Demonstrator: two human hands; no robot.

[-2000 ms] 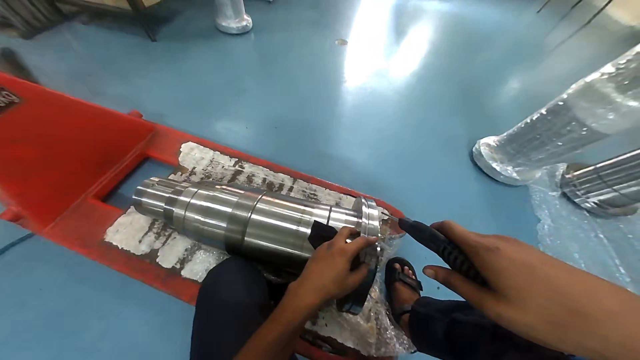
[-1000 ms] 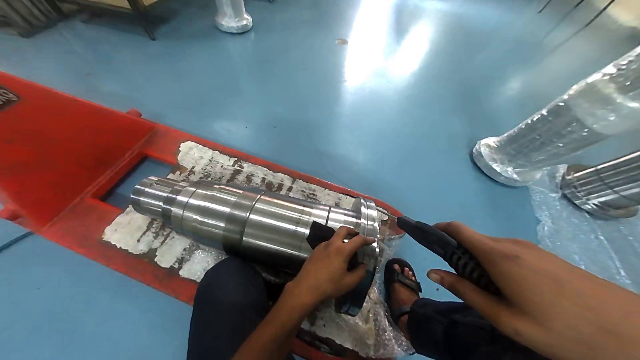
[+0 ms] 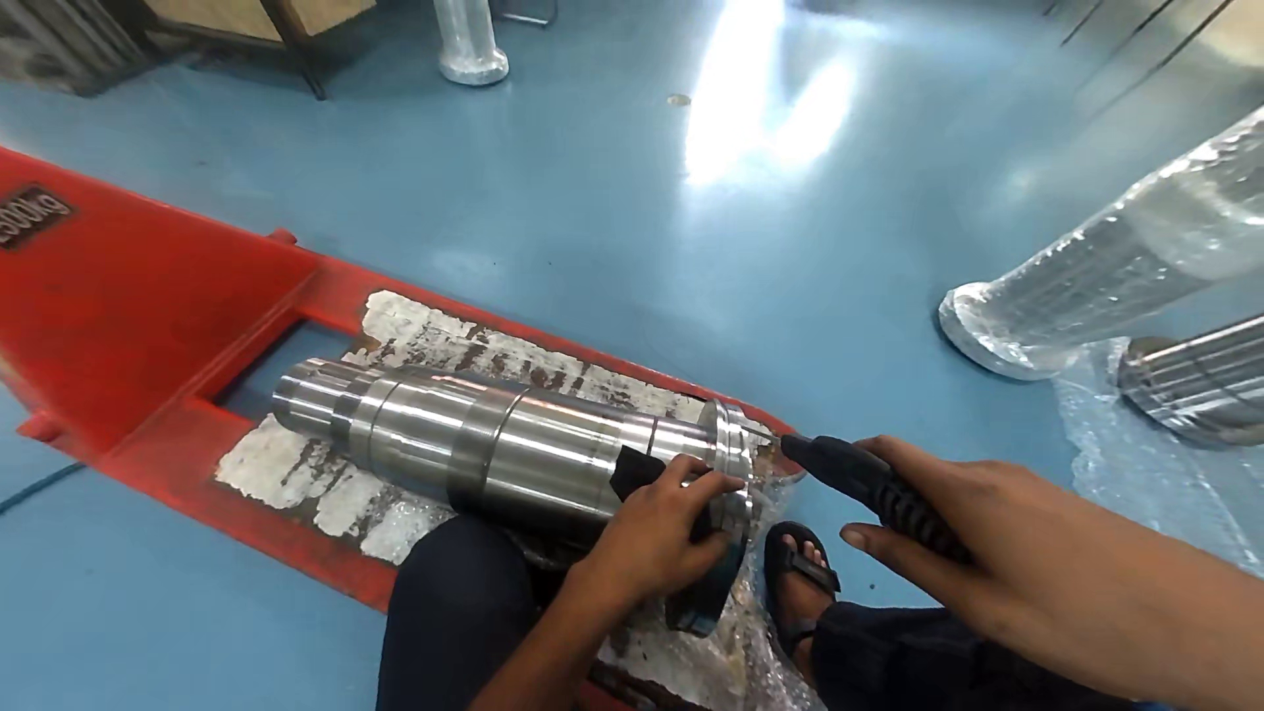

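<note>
A machined, stepped steel shaft (image 3: 513, 434) lies across the forks of a red pallet truck (image 3: 148, 326), its flanged end (image 3: 731, 444) at the right. My left hand (image 3: 671, 533) rests on the shaft beside that flange, its fingers on a black piece of material (image 3: 701, 597) that hangs down; how it is gripped is partly hidden. My right hand (image 3: 948, 513) is closed around the ribbed black handle of a slim tool (image 3: 859, 474). The tool's thin tip reaches the outer face of the flange. Whether it touches the metal cannot be told.
Peeling white padding (image 3: 395, 331) covers the forks under the shaft. Clear plastic wrap (image 3: 760, 652) lies crumpled by my sandalled foot (image 3: 800, 583). A wrapped metal cylinder (image 3: 1076, 267) and a bare one (image 3: 1200, 380) stand at the right; another wrapped one (image 3: 469, 39) stands at the back.
</note>
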